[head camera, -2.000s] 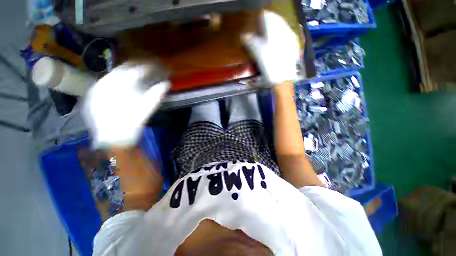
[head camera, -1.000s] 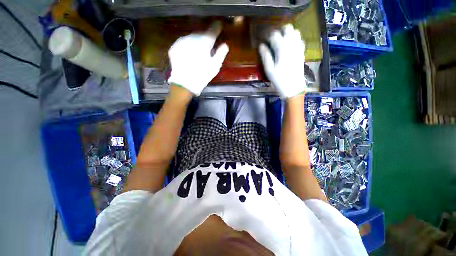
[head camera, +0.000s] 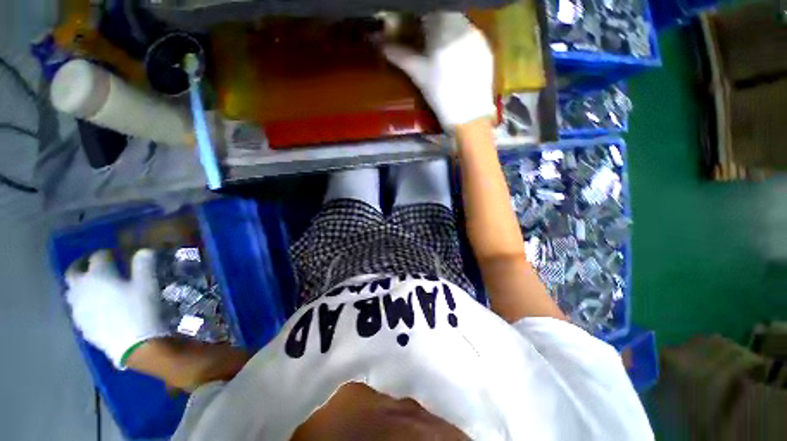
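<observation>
My left hand (head camera: 116, 303), in a white knitted glove with a green cuff edge, is over the left-hand parts bin (head camera: 143, 412), its fingers apart and no part visible in it. Small silver metal parts (head camera: 192, 295) lie in that bin beside the hand. My right hand (head camera: 455, 72), also in a white glove, is at the right side of the press table under the machine's front edge. Its fingers reach toward the die area; they are blurred, and whether they hold a part cannot be told. The amber pad (head camera: 302, 73) and red pad (head camera: 345, 127) lie left of it.
The right-hand bin (head camera: 627, 250) is heaped with metal parts; more blue bins (head camera: 604, 62) stand above it. A white bottle (head camera: 121, 105), a dark cup (head camera: 170, 65) and a light-blue brush (head camera: 204, 129) are at the table's left. Cardboard (head camera: 755, 95) is at far right.
My left hand has moved from the press table down to the left-hand bin. My right hand has shifted slightly up and left over the table.
</observation>
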